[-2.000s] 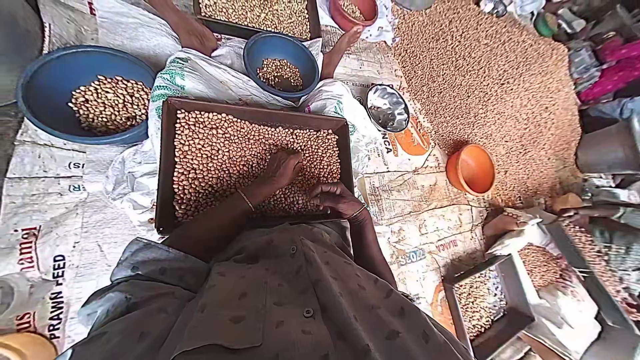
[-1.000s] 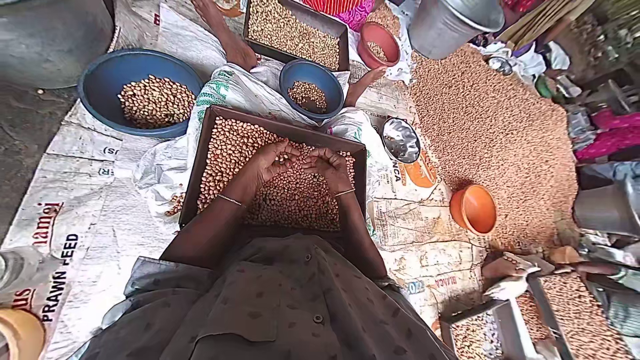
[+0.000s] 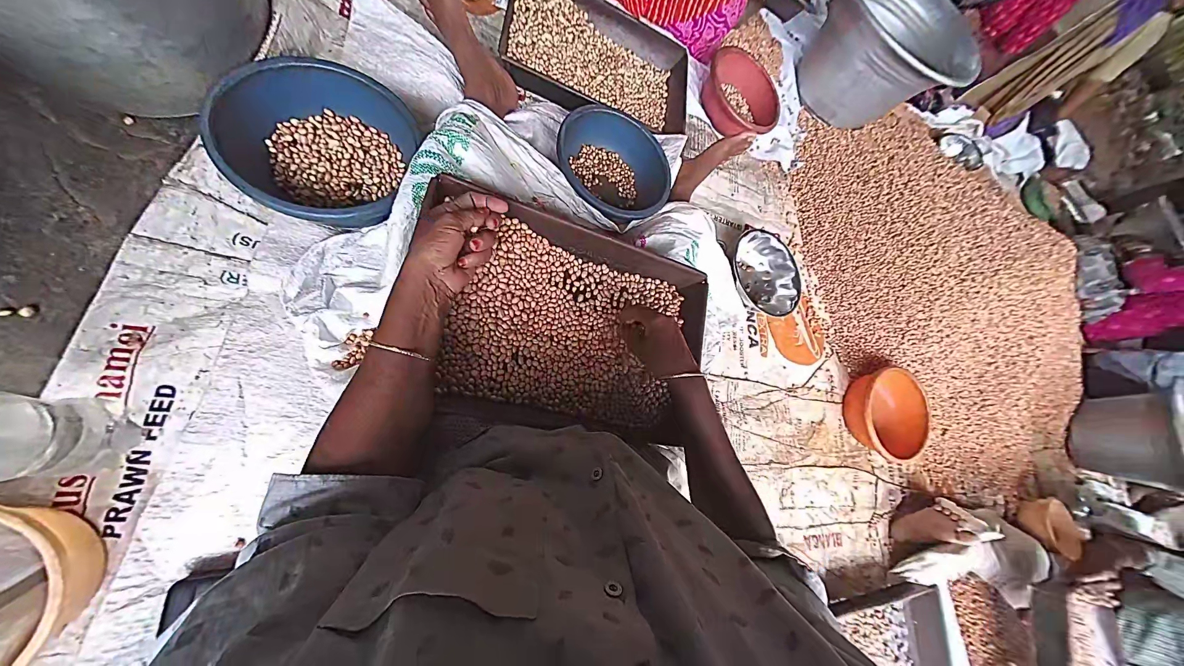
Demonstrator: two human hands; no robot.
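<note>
In front of me lies a brown rectangular tray (image 3: 592,242) spread with small tan kernels or nuts (image 3: 527,324). My left hand (image 3: 453,242) is over the tray's upper left corner, its fingers curled around some pale kernels, a thin bangle on the wrist. Near the tray's right side, my right hand (image 3: 647,333) is lowered to the kernels; its fingers are turned away, so what they hold is hidden. Beyond the tray stand a large blue basin (image 3: 227,139) with kernels at the upper left and a smaller blue bowl (image 3: 657,180) with a few darker ones.
A metal bowl (image 3: 767,270) and an orange bowl (image 3: 886,413) are at the right, beside a broad heap of kernels (image 3: 943,296). Another person's feet (image 3: 490,83) rest near a second tray (image 3: 680,92) and a red bowl (image 3: 766,92). Printed sacks (image 3: 222,342) cover the ground.
My hands were close together over the middle of the tray; the left has moved to the upper left corner and the right toward the right side.
</note>
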